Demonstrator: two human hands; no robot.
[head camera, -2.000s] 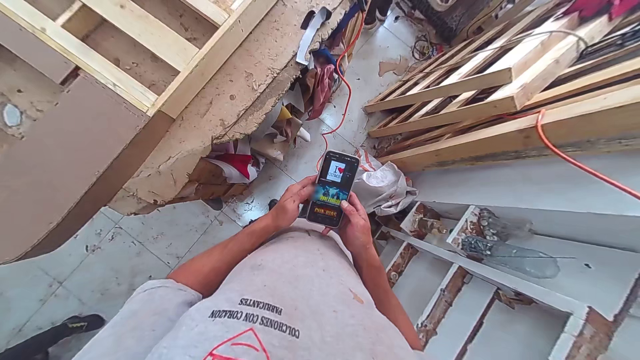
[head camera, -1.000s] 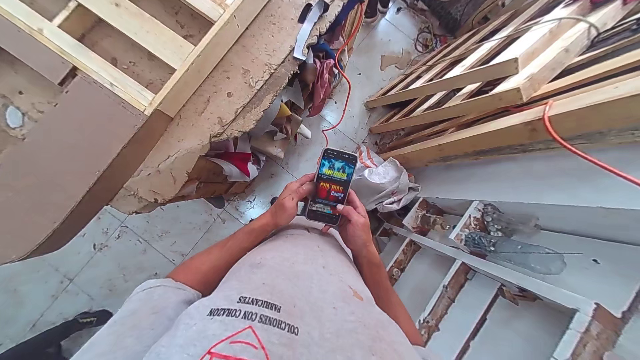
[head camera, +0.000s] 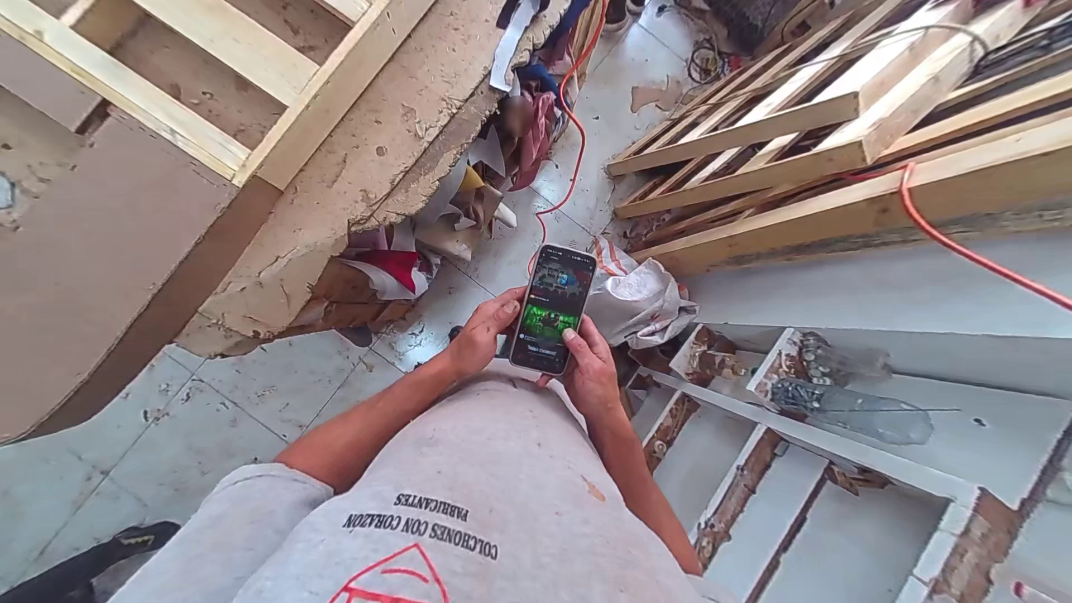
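Observation:
A smartphone (head camera: 553, 310) with a lit screen of pictures and text is held upright in front of my belly. My left hand (head camera: 489, 333) grips its left edge. My right hand (head camera: 591, 362) holds the lower right edge, with the thumb on the screen. Just beyond the phone, to its right, lies a crumpled white plastic sack (head camera: 641, 306). An orange-red cord (head camera: 580, 142) runs over the tiled floor behind the phone.
A wooden frame (head camera: 301, 100) rests on a worn, ragged-edged board (head camera: 360, 167) at left, with fabric scraps (head camera: 481, 205) beneath. Stacked wooden frames (head camera: 796, 159) stand at right. Below them, a white compartmented structure (head camera: 754, 410) holds a clear plastic bottle (head camera: 879, 414). Someone's shoe shows at the top.
The pictures on the phone's screen have changed. Both hands keep their hold on the phone, and my right thumb has shifted slightly on the screen.

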